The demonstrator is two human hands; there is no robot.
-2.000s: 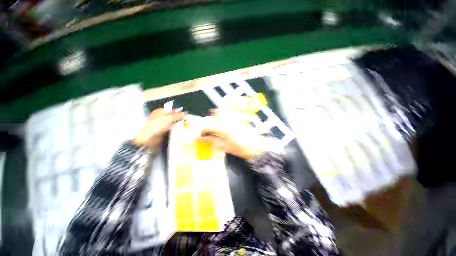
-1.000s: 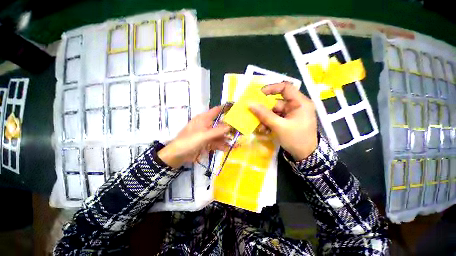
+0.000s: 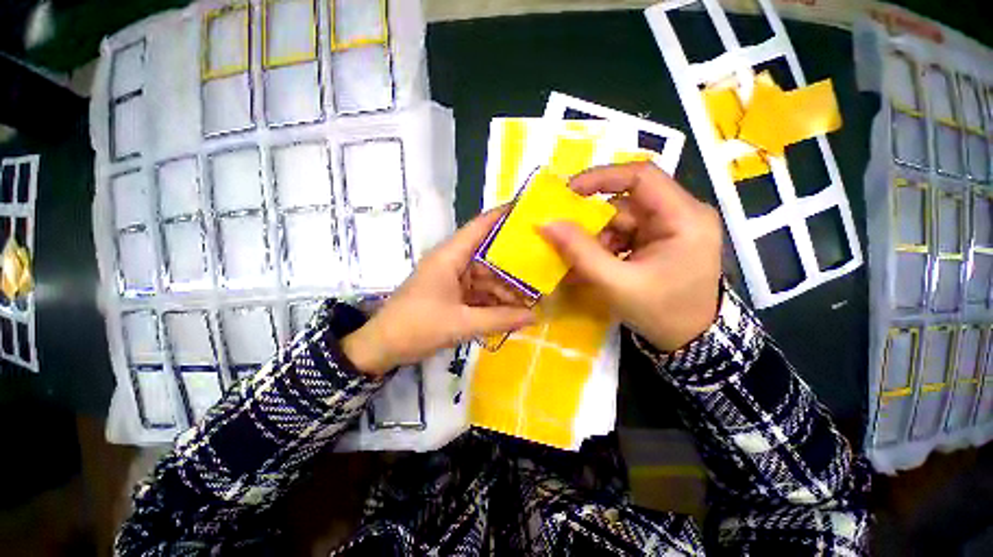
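My left hand (image 3: 436,299) holds a thin dark phone frame (image 3: 506,275), tilted, its lower left edges showing. A solid yellow adhesive piece (image 3: 536,242) lies over part of the frame's opening. My right hand (image 3: 664,250) grips the yellow piece at its upper right, thumb on its face and index finger at its top edge. Whether the piece touches the frame all round cannot be told. Under both hands lies the stack of die-cut adhesive sheets (image 3: 528,381), white-edged with rows of yellow rectangles. The far part of the frame is hidden by the piece and fingers.
A translucent white blister tray (image 3: 285,285) with frames is at left, three with yellow edges at its back. Loose yellow liner (image 3: 779,118) lies on a white waste grid (image 3: 775,248) right of the stack. A second tray (image 3: 887,316) is at far right, another waste grid (image 3: 22,185) at far left.
The yellow piece has come down over the frame, nearly lined up with its edges, where before it was held at an angle. The hands are now at the near end of the frame, closer together.
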